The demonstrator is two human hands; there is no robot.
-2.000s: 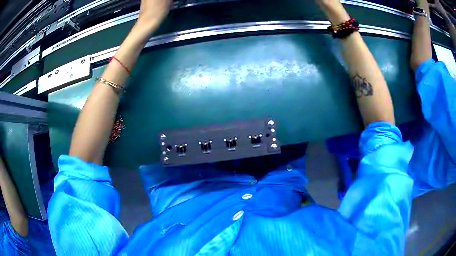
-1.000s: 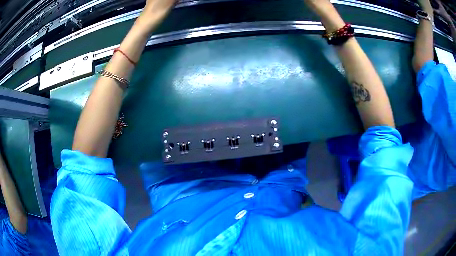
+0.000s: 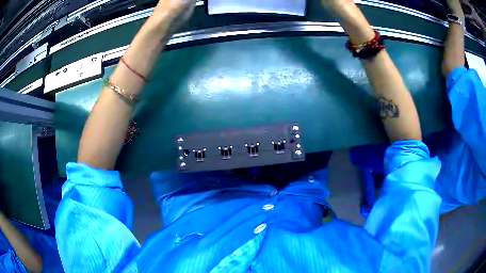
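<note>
A dark grey port panel (image 3: 240,149) with several small square openings in a row and shiny screws at both ends lies at the bench edge in front of me. A bright white sheet or panel (image 3: 257,6) shows at the top edge between my hands, partly cut off. My left hand (image 3: 178,7) is at the top edge left of it, blurred and cut off. My right hand (image 3: 338,4) is at the top edge right of it, also cut off. Whether either hand touches the white piece is not clear.
The green bench mat (image 3: 245,101) lies under both forearms. A reddish-copper pile of small parts (image 3: 131,131) is beside my left forearm. Metal rails (image 3: 256,30) cross behind. A white plate (image 3: 73,73) sits at left. Other people's arms show at far right (image 3: 454,48) and lower left.
The white piece has come into view at the top between my hands. My left hand has shifted slightly right. The port panel sits slightly further right in the picture.
</note>
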